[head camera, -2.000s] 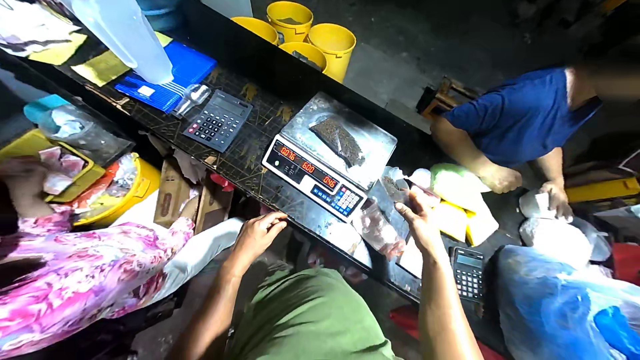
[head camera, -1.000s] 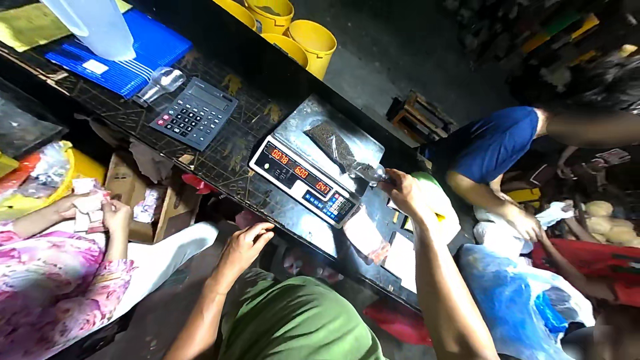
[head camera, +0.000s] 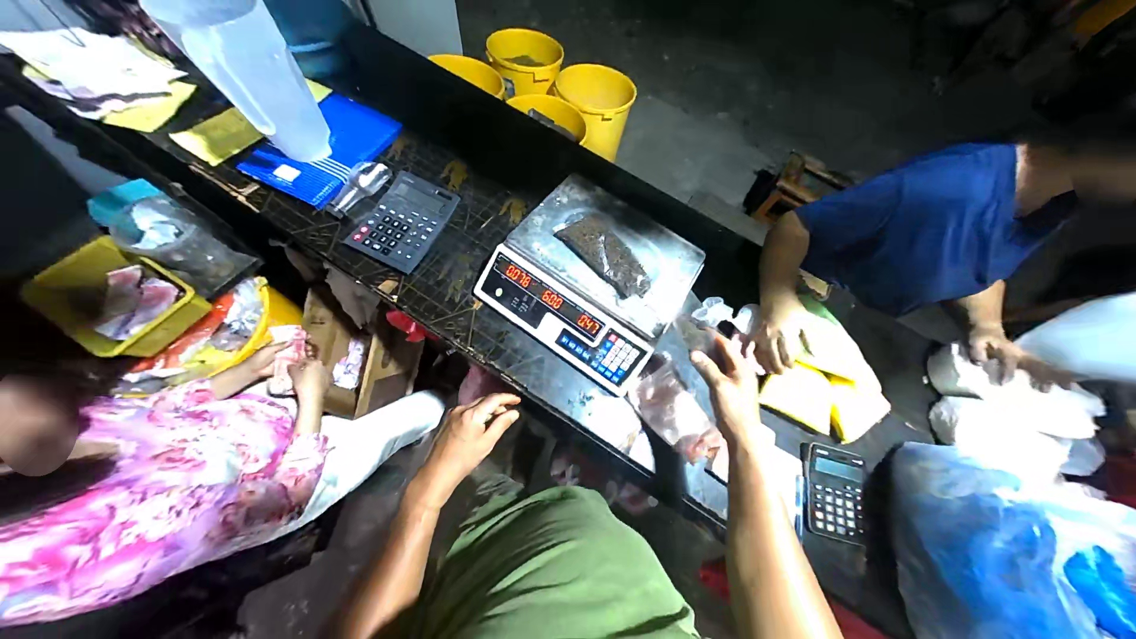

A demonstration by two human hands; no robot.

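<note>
A digital weighing scale (head camera: 568, 311) with lit red digits stands on the black counter. On its metal pan lies a clear plastic bag of dark grains (head camera: 605, 256). My left hand (head camera: 470, 433) hangs by the counter's near edge, fingers slightly bent, holding nothing. My right hand (head camera: 729, 382) is just right of the scale, above the counter, fingers apart; no object shows in its grip. A clear plastic bag with pinkish contents (head camera: 676, 404) lies between the scale and my right wrist. A grey desk calculator (head camera: 404, 220) rests left of the scale, beside a clear glass object (head camera: 364, 185).
Another calculator (head camera: 834, 493) and a blue-white plastic bag (head camera: 985, 541) are at right. A person in blue (head camera: 914, 231) reaches over yellow packets (head camera: 803, 399). At left, a person in a pink floral top (head camera: 204, 470) holds paper notes. Yellow buckets (head camera: 608, 111) stand beyond the counter.
My right hand was at the scale's right corner a second ago and is now lower, nearer me. The person in blue has brought a hand back to the yellow packets.
</note>
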